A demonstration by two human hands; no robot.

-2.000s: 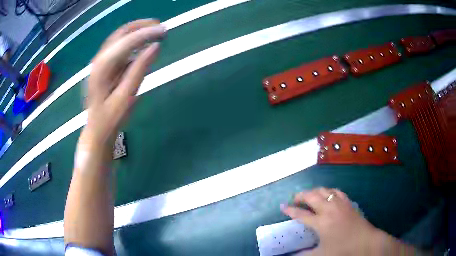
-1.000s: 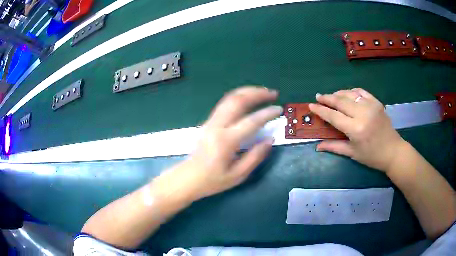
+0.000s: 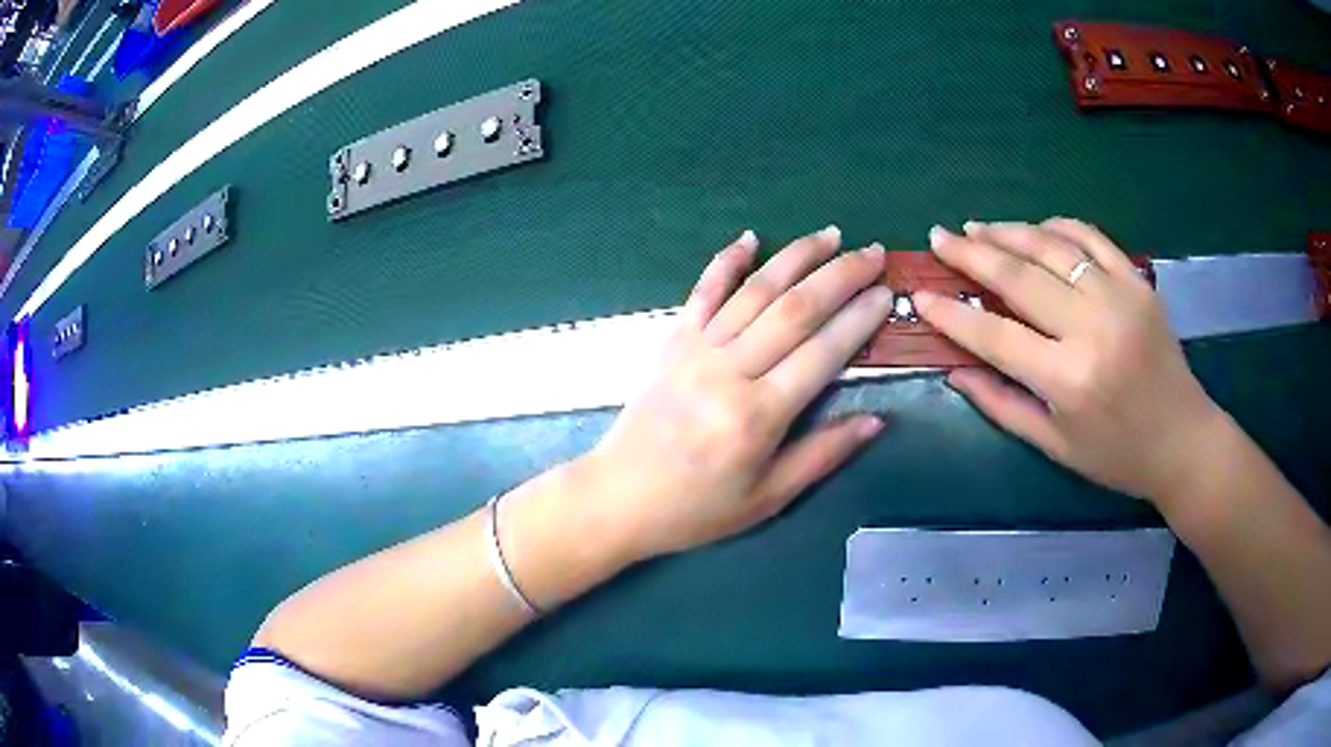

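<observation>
A red fixture base (image 3: 920, 343) lies across the silver-white strip in front of me, partly covered by both hands. One bright seated part shows between the hands. My left hand (image 3: 759, 365) rests its fingertips on the left end of the fixture, thumb on the near side. My right hand (image 3: 1066, 336), with a ring, lies over the right part, its thumb at the near edge. A silver-white metal plate (image 3: 1007, 584) with tiny holes lies flat on the near surface below the hands.
A grey fixture plate (image 3: 438, 151) with four round bright studs lies on the green belt (image 3: 701, 132). Smaller grey fixtures (image 3: 190, 237) lie further left. More red fixtures (image 3: 1168, 70) lie at upper right. A blue bin (image 3: 142, 47) is at upper left.
My left hand has moved right onto the red fixture's left end. My right hand remains over it. A second ago the left hand was beside the fixture; the view has shifted slightly.
</observation>
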